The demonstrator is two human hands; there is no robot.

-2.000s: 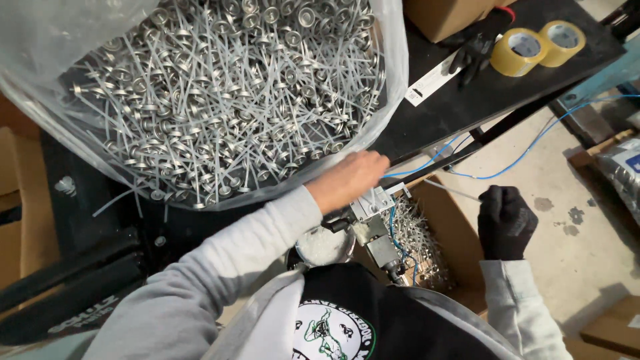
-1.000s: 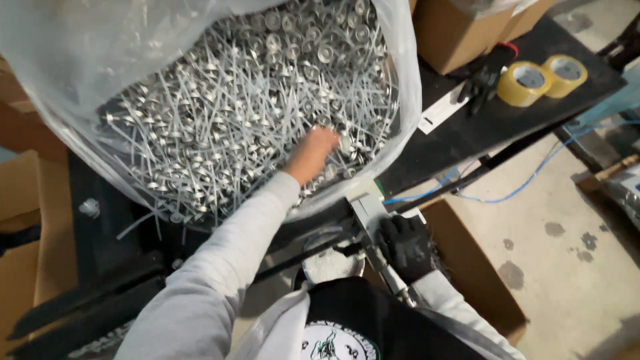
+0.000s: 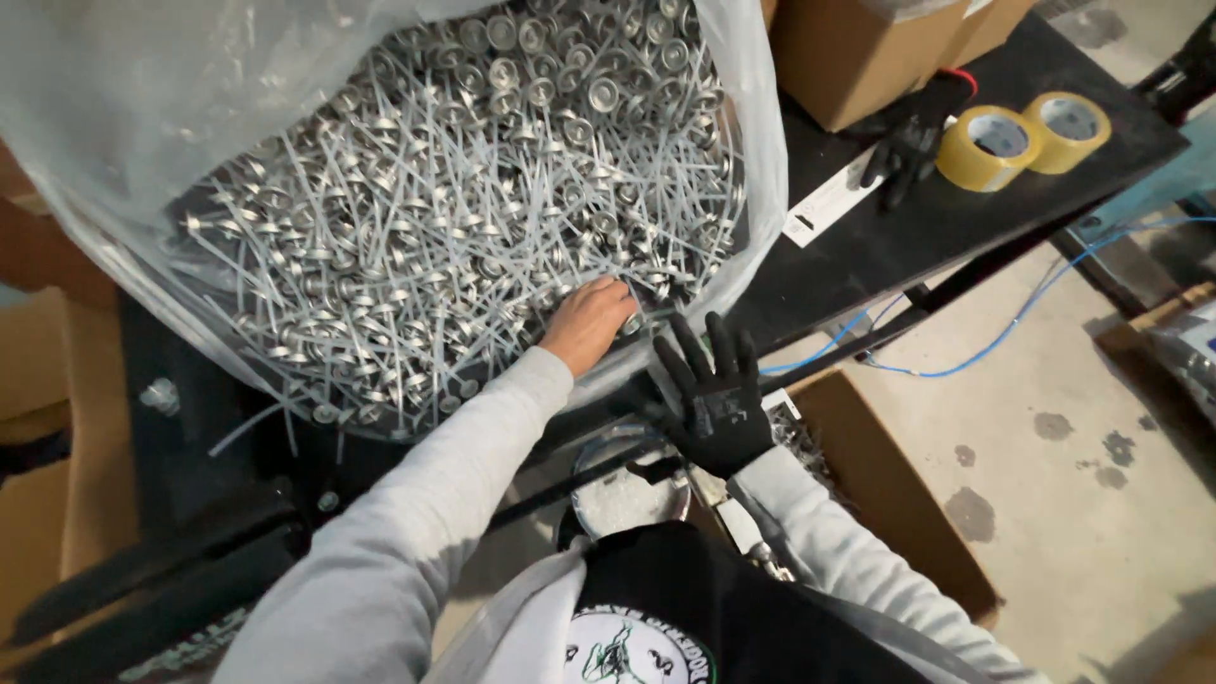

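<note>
Many candle wicks with round metal tabs (image 3: 427, 209) fill a clear plastic bag (image 3: 760, 142) on the black table. My bare left hand (image 3: 591, 321) is at the bag's near edge, fingers curled at a wick's metal tab (image 3: 630, 325); whether it grips the tab I cannot tell. To its right, my right hand (image 3: 714, 399) in a black glove is spread over the table's front edge, holding nothing. It hides most of the metal device below it. A round container of whitish material (image 3: 632, 494) stands below the table edge.
Two rolls of yellow tape (image 3: 988, 147), a black glove (image 3: 907, 142) and a cardboard box (image 3: 855, 66) lie at the table's right. Below, an open carton (image 3: 893, 484) holds wicks. A blue hose (image 3: 1007, 332) crosses over the floor.
My left hand went from the metal device into the wicks, then back toward the bag's near edge. My right hand came from the far right to the device and is now raised and spread.
</note>
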